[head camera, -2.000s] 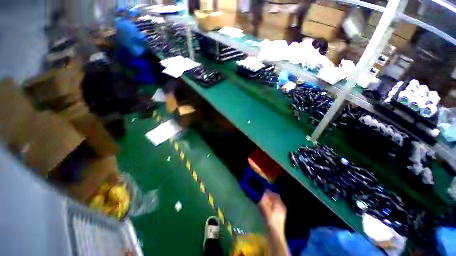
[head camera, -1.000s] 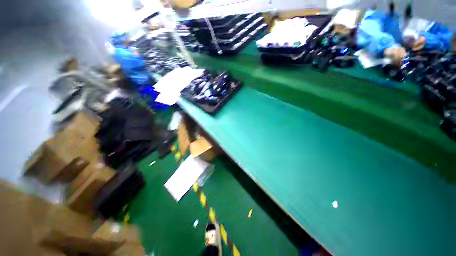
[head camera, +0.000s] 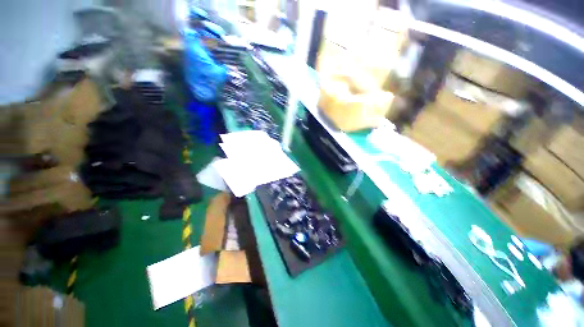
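Note:
Neither of my hands is in the picture. Nearest in front, a black tray (head camera: 291, 260) lies on the green bench (head camera: 314, 297), filled with glossy black cylindrical units (head camera: 300, 217). White sheets (head camera: 253, 165) lie on the bench just beyond the tray, partly overlapping. An open brown carton (head camera: 232, 267) stands on the floor beside the bench edge, with a white board (head camera: 179, 278) next to it. The picture is blurred, so small parts are unclear.
A raised shelf (head camera: 428, 217) holds white cables (head camera: 496, 255), white bags and a carton (head camera: 352, 105). A person in a blue smock (head camera: 203, 67) is at the bench's far left. Black piles (head camera: 128, 150) and cartons line the floor at left. Another person's head shows at the right edge.
The view has moved forward along the bench and turned; the tray and white sheets are nearer. The hand visible two seconds ago at the lower middle is out of view.

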